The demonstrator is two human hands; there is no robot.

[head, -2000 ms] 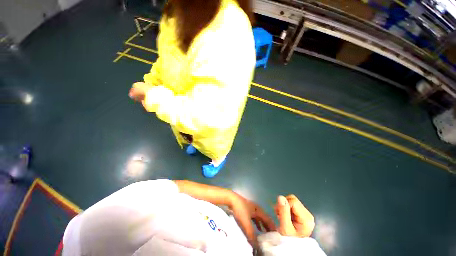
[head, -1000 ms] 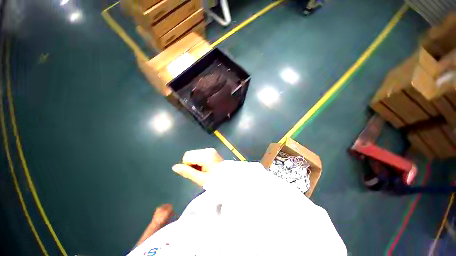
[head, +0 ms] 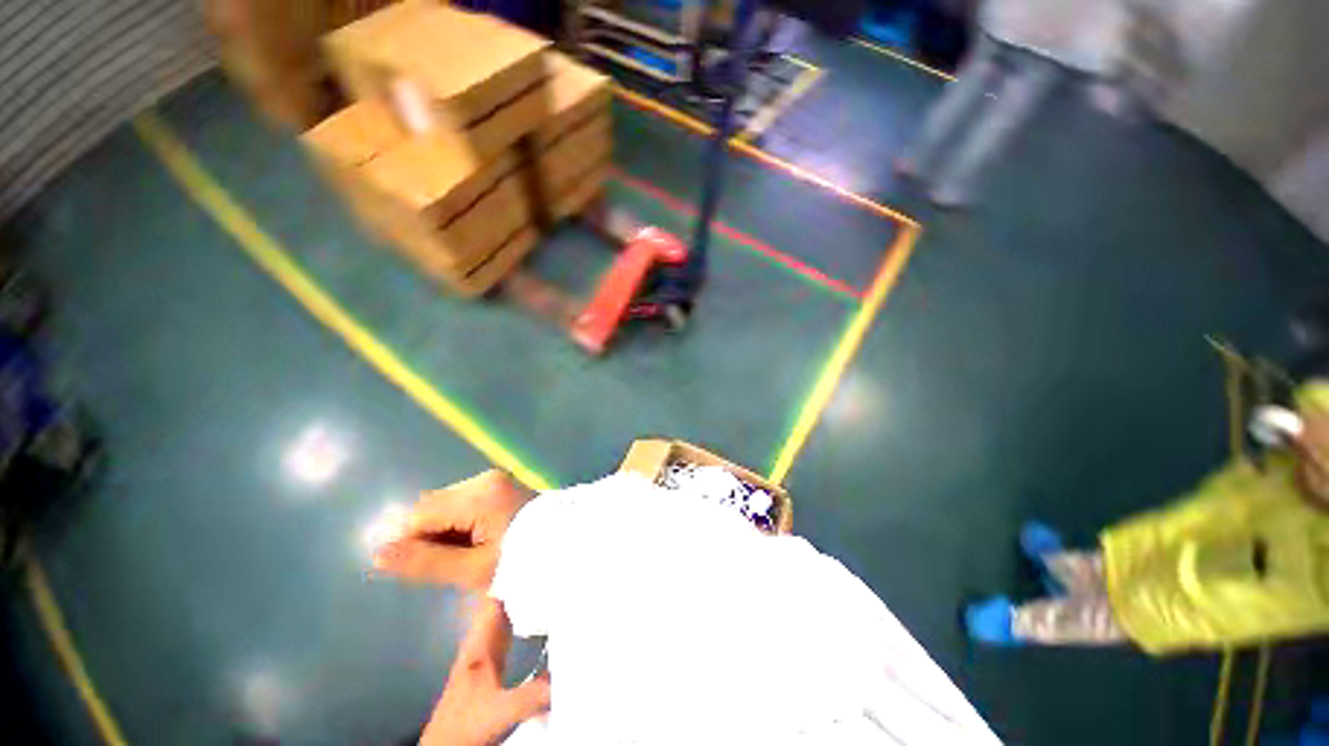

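My right hand (head: 449, 534) extends from the bulky white sleeve (head: 700, 627), left of centre. Its fingers are loosely curled with a dark gap between them, and no held thing shows. My left hand (head: 493, 697) is lower, at the bottom edge, partly cut off. Its thumb and fingers are apart beside the white sleeve; part of it is hidden there, and no held thing shows. An open brown carton (head: 646, 458) with tangled white leads (head: 714, 493) stands on the floor beyond the sleeve, partly covered by it.
Brown cartons (head: 437, 175) are stacked at upper left beside a red pallet truck (head: 630, 289) with a dark upright handle. A person in a yellow smock (head: 1202, 568) and blue shoe covers is at right. Another person's pale trouser legs (head: 969, 124) show at upper right. Yellow and red lines mark the floor.
The view has swung to the right. The black crate has left the picture; the cartons and pallet truck have shifted left. The yellow-smocked person shows at right. My hands remain near the white sleeve.
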